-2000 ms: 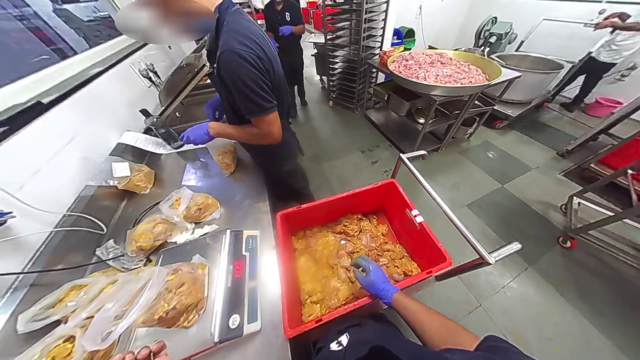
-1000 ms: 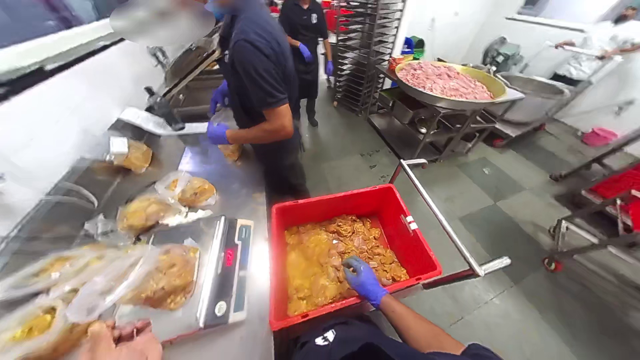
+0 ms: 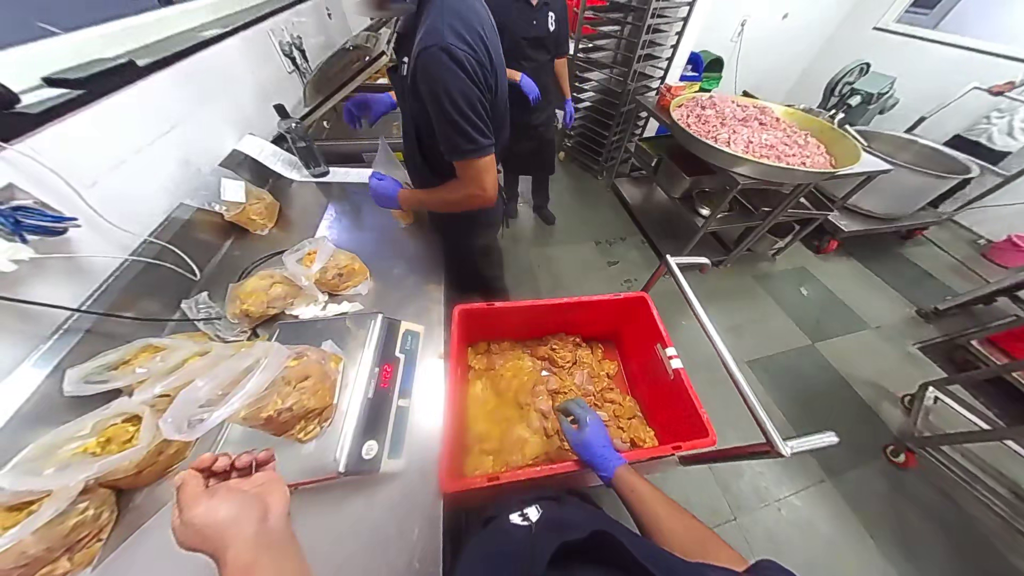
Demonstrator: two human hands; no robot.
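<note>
My right hand, in a purple glove with soiled fingers, is over the marinated meat pieces in a red plastic crate. Its fingers are curled downward at the meat; whether they grip a piece is unclear. Bare and palm up, my left hand has loosely curled fingers and holds nothing visible. It is just in front of a digital scale, on which a clear plastic bag of marinated meat rests. More filled bags, their tops loose, stand to the left of the scale.
Tied bags lie farther back on the steel table, near a cable and a bottle. A gloved co-worker stands beyond the crate, another person behind. A trolley handle rises right of the crate; a large pan of raw meat stands back right.
My left hand, barely in view at the bottom edge two seconds ago, has come further into view beside the scale. My right hand stays over the meat in the crate.
</note>
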